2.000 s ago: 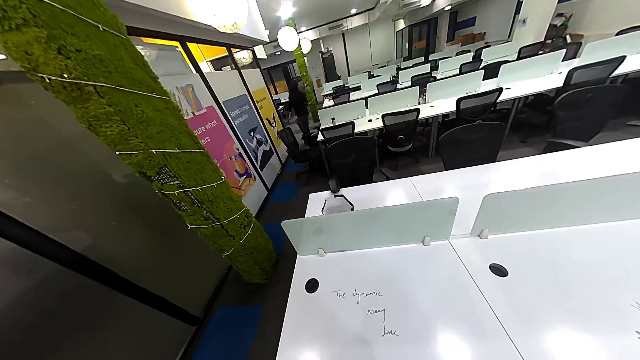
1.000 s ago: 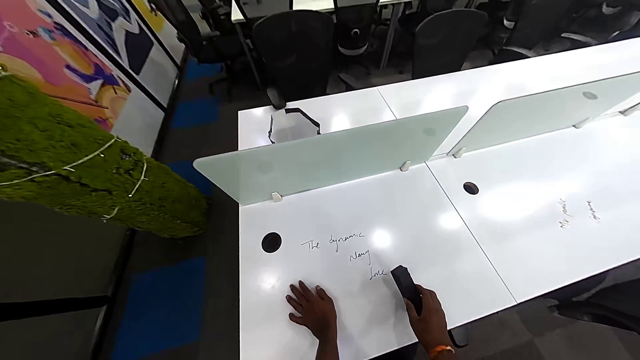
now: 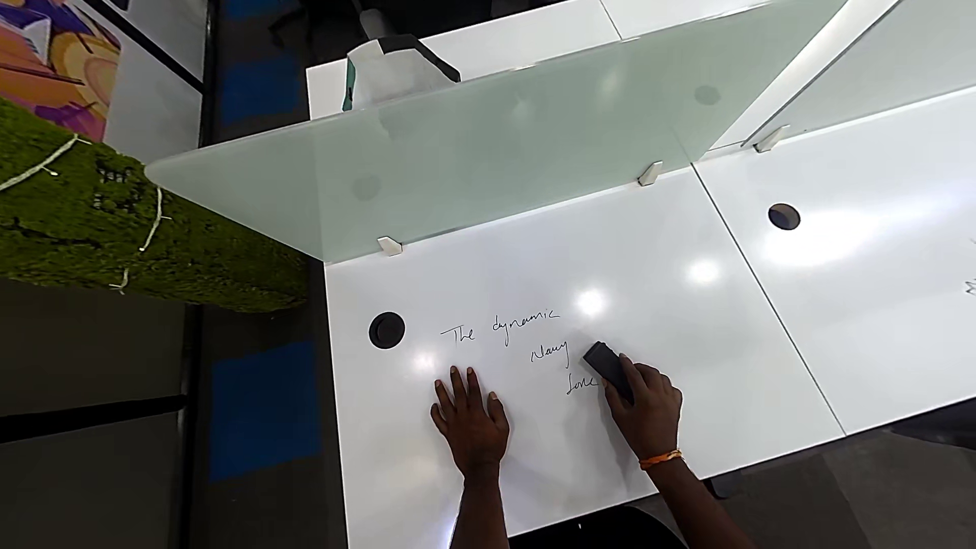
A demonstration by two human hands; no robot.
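Observation:
My right hand (image 3: 648, 404), with an orange band at its wrist, grips a black block, apparently a whiteboard eraser (image 3: 608, 370), on the glossy white desktop (image 3: 412, 473). The eraser is tilted, just right of handwriting in dark ink (image 3: 507, 328) that runs over three short lines. Its far end is beside the second line and its near part borders the lowest word. Flat on the desk, with fingers spread and nothing held, my left hand (image 3: 470, 427) rests below and left of the writing.
A frosted glass divider (image 3: 488, 160) on white clips runs along the desk's far edge. A round black cable grommet (image 3: 386, 330) lies at the left, another hole (image 3: 784, 216) on the adjoining desk. A moss-covered pillar (image 3: 152, 229) stands left. Part of a black chair (image 3: 602, 530) shows at the near edge.
Two seconds ago no hands were in view; one second ago both were at the desk. The eraser has since moved up beside the second line of writing. The view has tilted down and come closer.

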